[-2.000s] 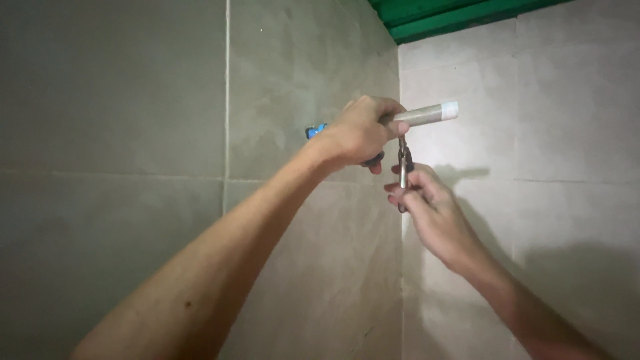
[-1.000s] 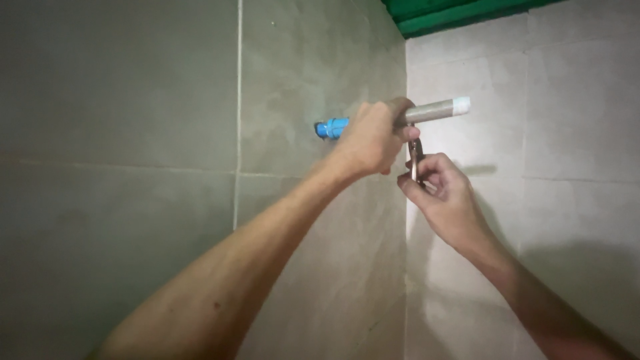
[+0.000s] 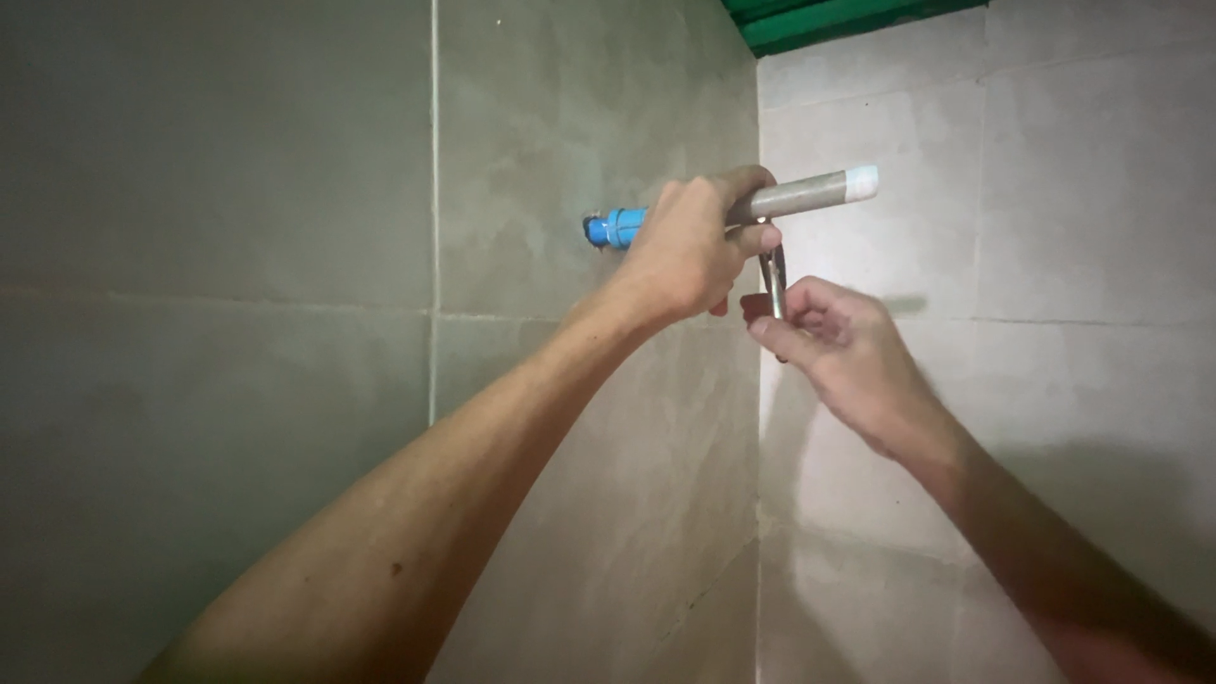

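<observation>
A grey metal pipe (image 3: 796, 195), its free end wrapped in white tape, sticks out from the left tiled wall and tilts slightly up to the right. At the wall it meets a blue plastic pipe fitting (image 3: 622, 228). My left hand (image 3: 689, 242) is closed around the pipe's middle and hides the stretch beside the fitting. Just below the pipe, a slim metal hand tool (image 3: 775, 285) stands nearly upright, its top by my left thumb. The fingers of my right hand (image 3: 836, 342) pinch its lower part. The tool's exact kind cannot be told.
Large grey tiles cover the left wall (image 3: 285, 190) and the lighter right wall (image 3: 1092, 209), which meet in a corner just behind my hands. A green ribbed panel (image 3: 845, 27) runs along the top of the right wall. Shadows fall on the right wall.
The blue fitting, partly hidden behind my left hand two seconds ago, shows more fully. My right fingers have shifted on the tool. My left hand stays at the pipe.
</observation>
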